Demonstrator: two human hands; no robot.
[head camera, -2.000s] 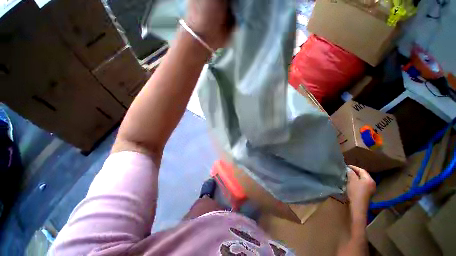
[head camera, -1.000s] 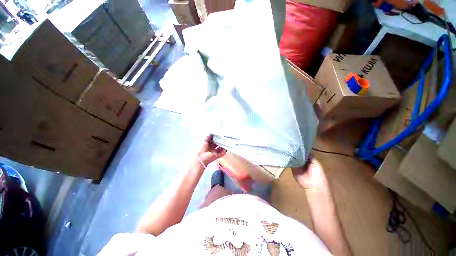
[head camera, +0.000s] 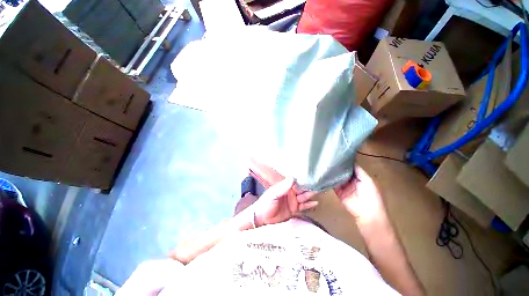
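The pale grey-green woven sack (head camera: 316,124) hangs in front of my body, its far part washed out by bright light. My left hand (head camera: 282,202) is at its near lower edge with the fingers spread; whether it grips the cloth is unclear. My right hand (head camera: 354,188) holds the sack's near right corner, with the fingers partly behind the cloth. A small part of a red stool (head camera: 265,173) shows beside the sack. Whatever is under or inside the sack is hidden, apart from a brown carton flap (head camera: 363,82) at its right.
A printed carton (head camera: 415,78) stands at the right with a blue and orange tape dispenser (head camera: 416,75) on top. A blue frame (head camera: 493,110) and open cartons are at far right. Stacked cartons (head camera: 64,110) stand at left, a red sack (head camera: 342,20) behind, a dark cord (head camera: 449,231) on the floor.
The sack has come lower and its near part is more bunched. My left hand has moved right along its edge and its fingers have spread. My right hand stays at the right corner.
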